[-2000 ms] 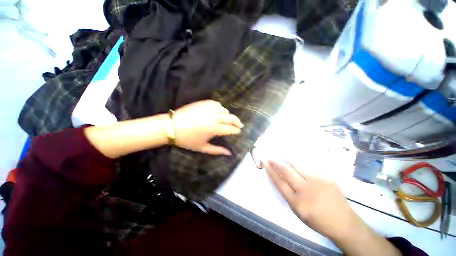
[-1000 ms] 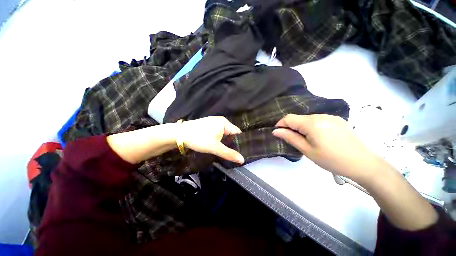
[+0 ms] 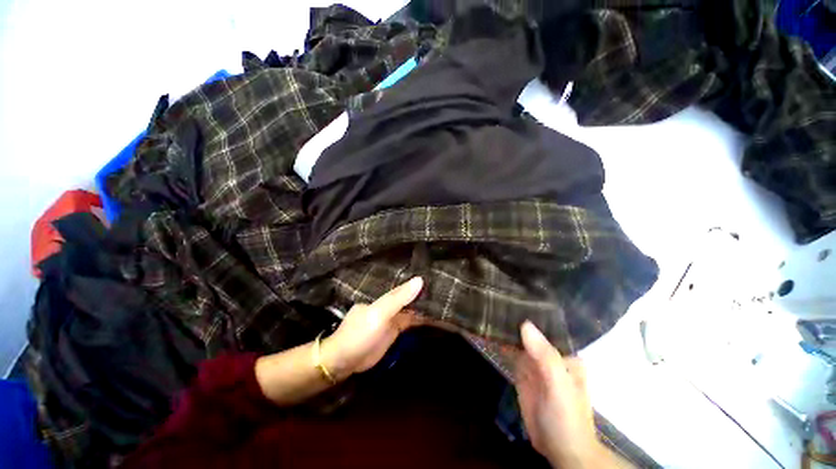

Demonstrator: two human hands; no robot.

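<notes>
The plaid garment lies over the table's front edge, its folded plaid band beside the plain dark lining. My left hand grips the near plaid edge, thumb on top and fingers hidden beneath. My right hand is at the same edge further right, thumb on top of the cloth; its fingers are mostly under the cloth. The cloth between my hands hangs at the table's edge over my lap.
More plaid cloth is heaped left and at the back right. The white machine table holds the machine parts at the right. A scissors handle shows at the lower right edge. A red container is far left.
My hands have moved down to the garment's near edge and are further apart. The plaid band and lining are spread wider. The view has shifted, showing more heaped cloth at left.
</notes>
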